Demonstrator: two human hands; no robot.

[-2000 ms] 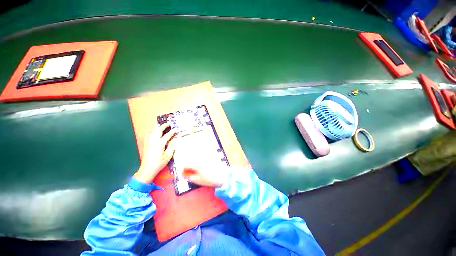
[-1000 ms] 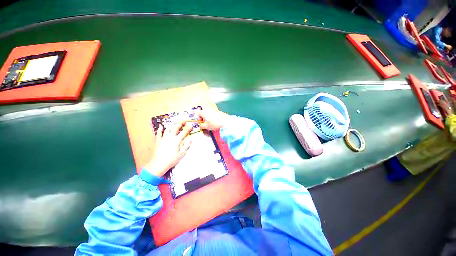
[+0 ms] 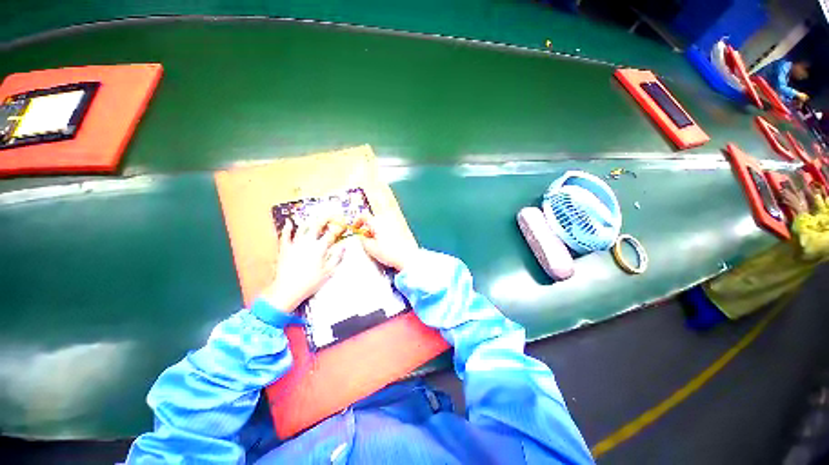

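Note:
An open tablet point(image 3: 350, 283) lies on an orange foam pad point(image 3: 364, 361) in front of me, its dark circuit end away from me and its large white battery area point(image 3: 350, 295) nearer. My left hand point(image 3: 305, 265) lies over the tablet's left side, fingertips where the board meets the battery. My right hand point(image 3: 384, 243) holds a thin orange-yellow stick point(image 3: 348, 230), its fingers beside the left fingertips. The stick's tip and the part under the fingers are hidden or blurred.
A second open tablet point(image 3: 50, 115) lies on a foam pad at far left. A light blue fan point(image 3: 583, 212), a pinkish case point(image 3: 545, 243) and a tape roll point(image 3: 629, 254) stand to the right. Further pads and a person's yellow sleeve point(image 3: 812, 235) are at far right.
My right hand has gone from the tablet's lower part to the board edge, then slightly left and nearer me. The orange-yellow stick now shows more clearly. The whole view has shifted a little.

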